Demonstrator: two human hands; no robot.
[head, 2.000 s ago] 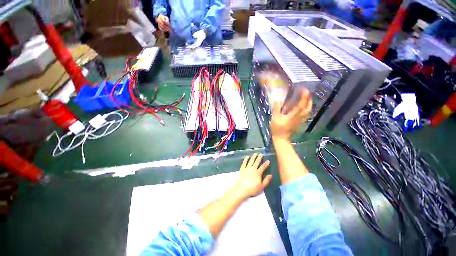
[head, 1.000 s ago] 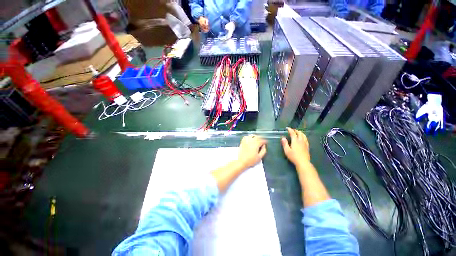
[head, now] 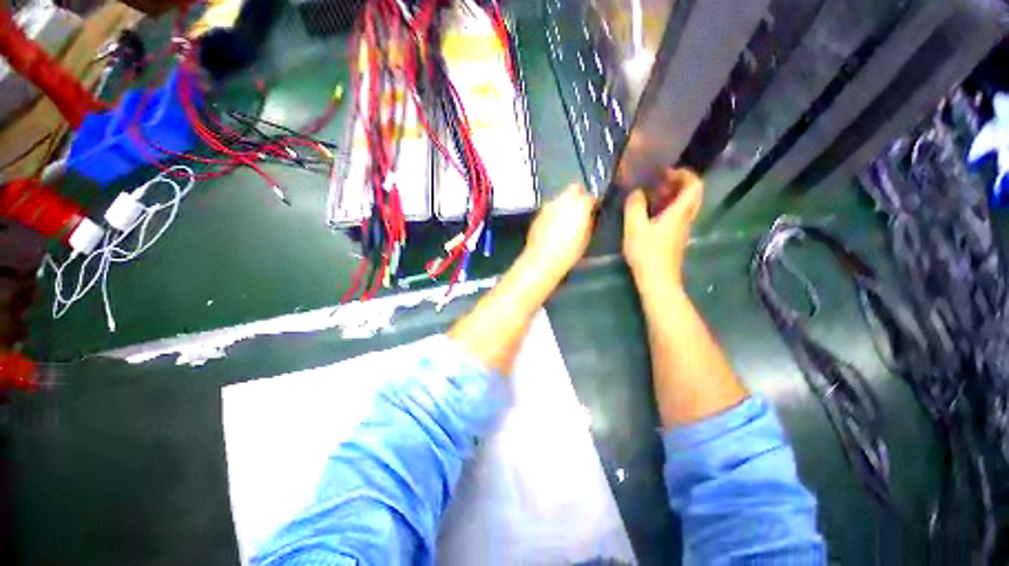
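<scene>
The nearest heatsink housing (head: pixel 708 66) stands on edge at the upper right of the bench, cut off by the top of the picture. My left hand (head: pixel 567 230) is at its lower front corner, fingers bent against the metal. My right hand (head: pixel 662 221) is on the other side of that corner, thumb and fingers curled around its edge. The fingertips are partly blurred. A white protective sheet (head: pixel 365 420) lies flat on the bench under my left forearm.
Wired power modules (head: pixel 481 122) with red and black leads lie beyond my left hand. More housings (head: pixel 885 100) stand at right, above grey-black cord bundles (head: pixel 940 276). A blue bin (head: pixel 127 133) and white cable (head: pixel 127 227) are at left.
The view has moved closer to the housings. Both hands have gone from the bench by the sheet to the nearest housing's front corner and closed on it.
</scene>
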